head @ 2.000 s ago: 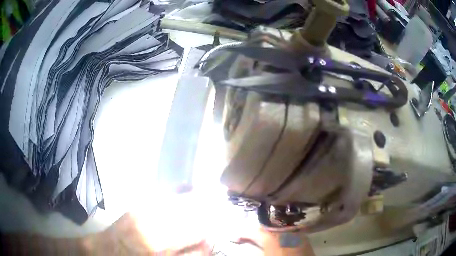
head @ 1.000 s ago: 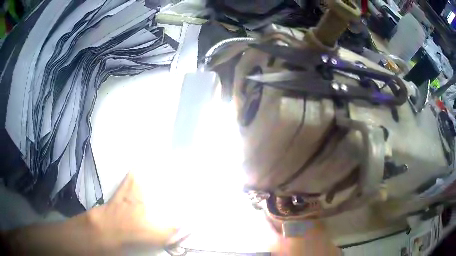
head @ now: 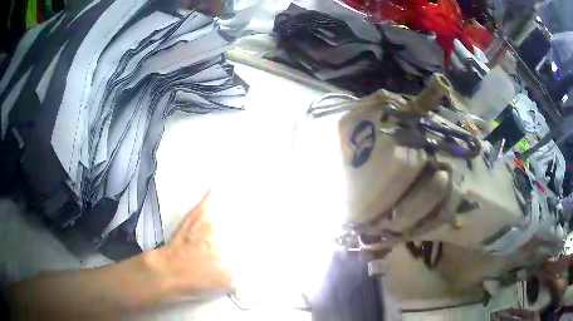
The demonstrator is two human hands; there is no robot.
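Observation:
My left hand [head: 195,251] reaches in from the lower left onto the white table; its fingers are lost in the lamp glare, so I cannot tell what they hold. My right hand is not visible. A dark grey cloth piece [head: 349,288] lies at the bottom, just below the needle end of the cream sewing machine [head: 402,182]; its left part fades into the glare. A big fanned stack of dark grey and white cut pieces [head: 125,119] lies left of the machine. Scissors with a purplish handle [head: 452,141] lie on the machine head.
Dark cut bundles [head: 352,47] lie behind the machine, with red cloth [head: 427,22] beyond them. A tan post [head: 433,91] stands on the machine head. Green strips [head: 34,9] show at the upper left. Mixed cloth and other items crowd the right side.
The view has shifted, showing more of the background and red cloth. The dark grey piece now shows at the bottom where my right fingers were. The pale strip left of the needle is lost in glare.

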